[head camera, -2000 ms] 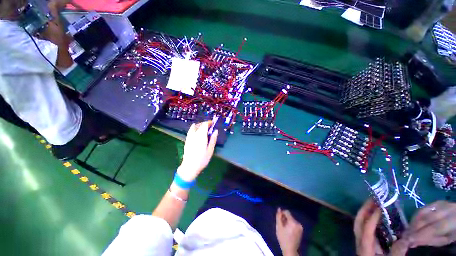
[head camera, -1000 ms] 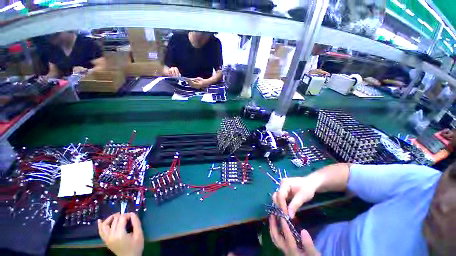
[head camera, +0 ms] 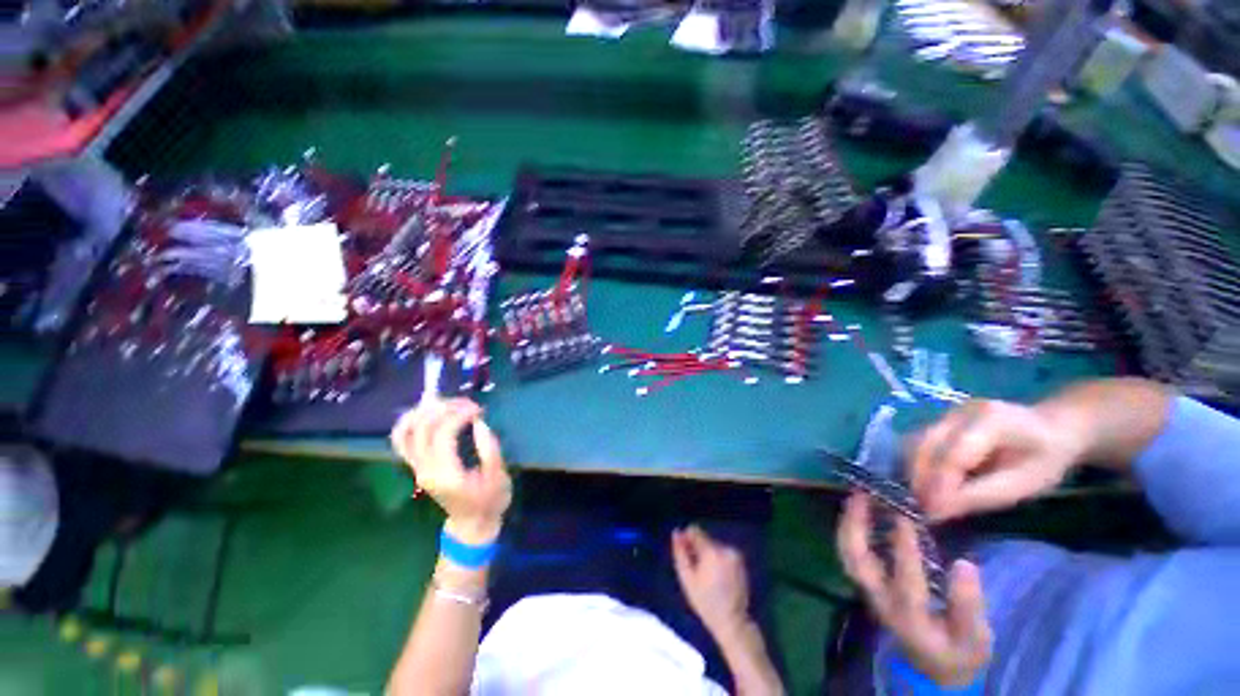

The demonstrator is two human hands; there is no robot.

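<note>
A heap of wired boards with red and white wires point(head camera: 408, 252) lies on a black tray point(head camera: 143, 408) at the left. My left hand point(head camera: 456, 462), with a blue wrist strap point(head camera: 468, 551), is at the heap's front edge. Its fingertips pinch a white cable point(head camera: 433, 378); blur hides the exact grip. A white paper slip point(head camera: 298, 275) lies on the heap. My right hand point(head camera: 713, 582) is low below the bench edge, fingers curled, with nothing visible in it. Two wired panels point(head camera: 549, 331) point(head camera: 759, 333) and a red-wire pile point(head camera: 669, 364) lie at bench centre.
A black rack point(head camera: 619, 224) stands behind the panels, with stacked boards point(head camera: 796, 184) at its right end. More stacked panels point(head camera: 1169, 272) are at far right. A person in light blue point(head camera: 1088, 612) sits at the right, holding a dark panel point(head camera: 891, 496) near loose white cables point(head camera: 932, 374).
The view swung up and right, then partly back down. My left hand stays at the heap's front edge with the white cable. My right hand, out of view one second ago, shows again.
</note>
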